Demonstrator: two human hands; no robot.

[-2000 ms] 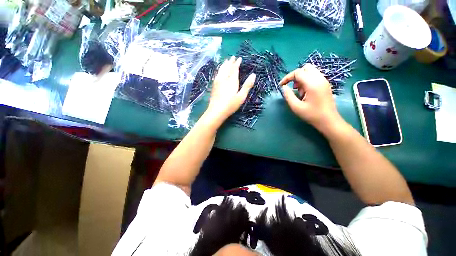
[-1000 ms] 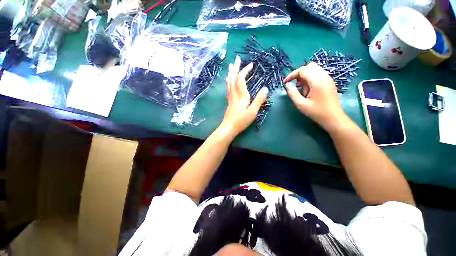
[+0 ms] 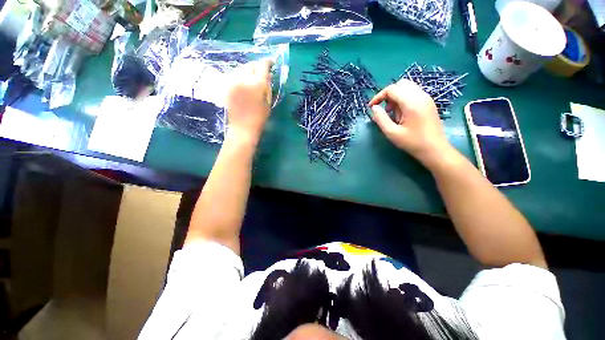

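A tangled pile of thin dark rod-like parts [image 3: 332, 106] lies on the green bench in front of me. A smaller pile with pale glints [image 3: 443, 85] lies to its right, partly behind my right hand. My left hand [image 3: 249, 96] is on the right part of the large clear bag [image 3: 192, 119], fingers bent; whether it grips the plastic is hidden. My right hand [image 3: 404, 116] is between the two piles, thumb and index fingertips pinched together at the left pile's right edge. A tiny dark piece seems to show at the fingertips, too small to make out.
A phone [image 3: 497, 141] lies right of my right hand. A cherry-print mug [image 3: 514, 46], yellow tape roll [image 3: 572, 56] and black marker [image 3: 470, 25] stand or lie beyond it. More clear bags [image 3: 312, 20] lie at the far edge. An open carton [image 3: 142, 259] is below at left.
My left hand has moved left from the dark pile onto the large clear bag, uncovering the pile. The bag's right end has shifted up. My right hand stays pinched in nearly the same place.
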